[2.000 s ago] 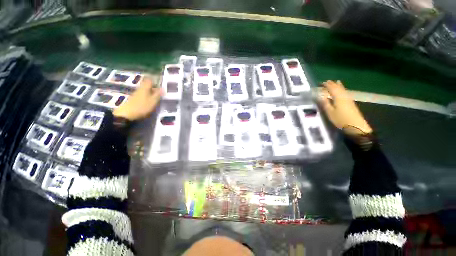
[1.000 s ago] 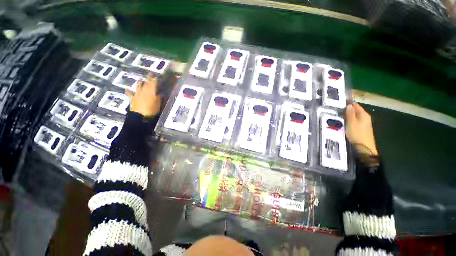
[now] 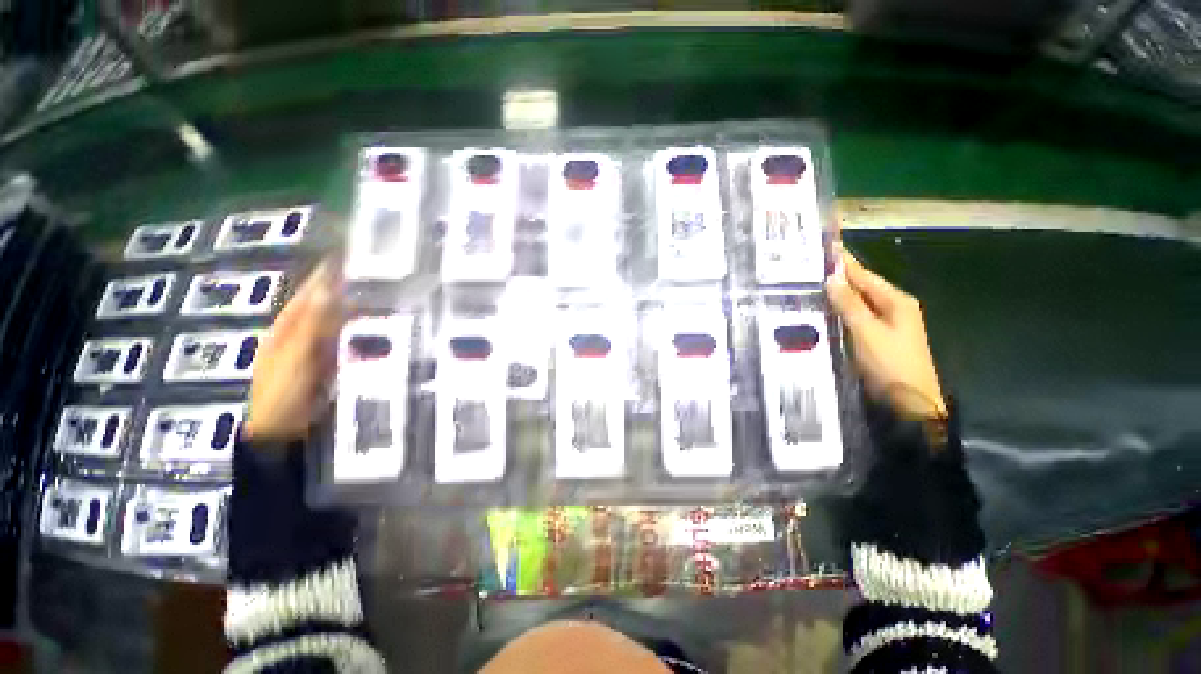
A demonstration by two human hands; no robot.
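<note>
A clear blister tray (image 3: pixel 527 296) is in front of me, with two rows of handsets, white backs up, each with a black and red oval at its far end. One handset (image 3: pixel 798 395) lies in the near right pocket. My left hand (image 3: pixel 293 353) grips the tray's left edge; its fingertips are partly hidden. My right hand (image 3: pixel 885 329) grips the right edge. The tray appears lifted above the bench. Glare covers its middle.
A filled side tray (image 3: pixel 145 402) lies at the left. The printed mat (image 3: pixel 632 566) with a white label (image 3: pixel 722 525) shows below the held tray. A pale block (image 3: pixel 531 108) is on the green bench (image 3: pixel 685 82) beyond. Red plastic items (image 3: pixel 1120 560) are at lower right.
My left hand has moved from over the side tray to the held tray's left edge. The tray has come level and looks nearer to me.
</note>
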